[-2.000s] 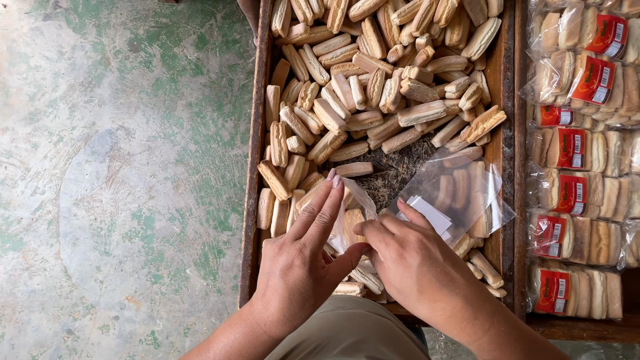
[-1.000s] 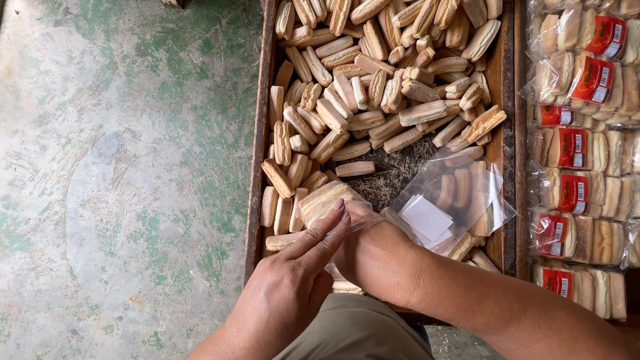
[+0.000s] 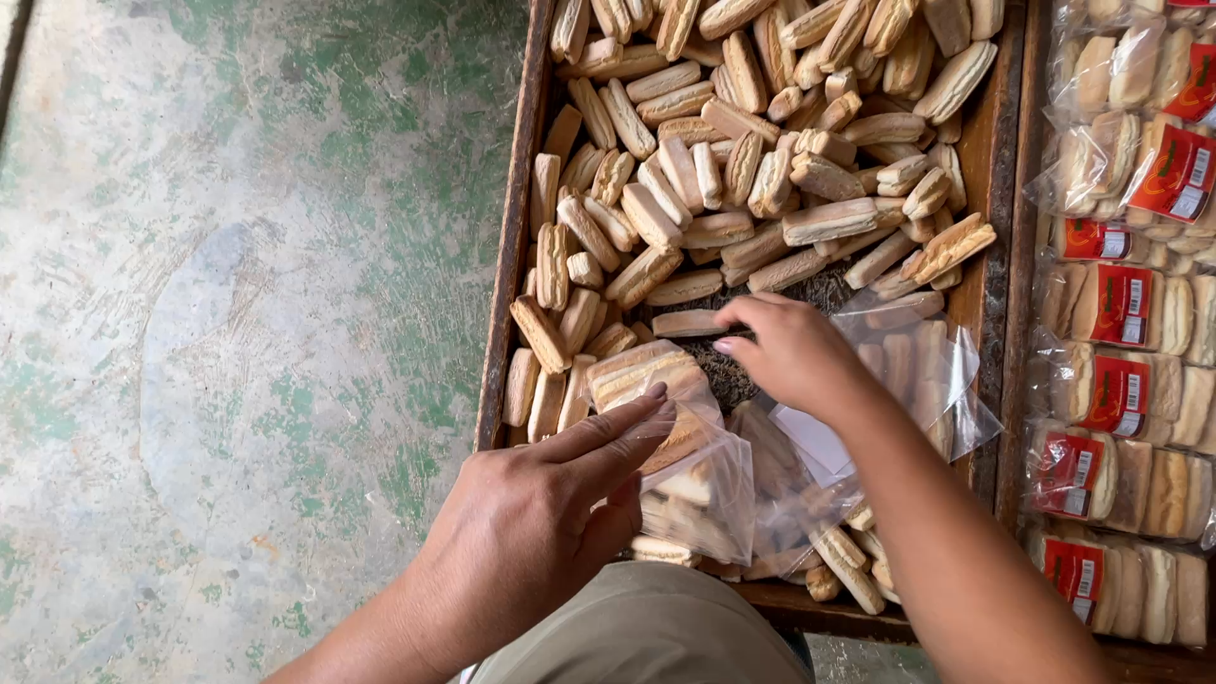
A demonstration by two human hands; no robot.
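Observation:
Finger-shaped pastries (image 3: pixel 665 180) lie heaped in a wooden tray (image 3: pixel 513 247). Near the tray's front left, a clear plastic bag (image 3: pixel 698 475) holds several pastries in its far end. My left hand (image 3: pixel 551 503) rests on this bag, its fingers extended over the plastic and the thumb beneath them. My right hand (image 3: pixel 788 351) is farther forward, thumb and fingertips apart at the right end of a single pastry (image 3: pixel 689 324); whether they touch it I cannot tell. Right of the hands, another clear bag (image 3: pixel 964 380) lies over pastries, with a white paper piece (image 3: pixel 817 446) at it, partly behind my right wrist.
At the right, packed bags of pastries (image 3: pixel 1149 494) with red labels lie in rows beyond the tray's right wall (image 3: pixel 1007 285). Dark crumbs (image 3: pixel 722 375) cover the tray's bottom near my right hand. A worn green and grey floor (image 3: pixel 237 380) spans the left side.
My right hand has moved away from the bag under my left hand, forward to the single pastry. My left hand remains at the bag. One second ago my right hand was at the bag's open end.

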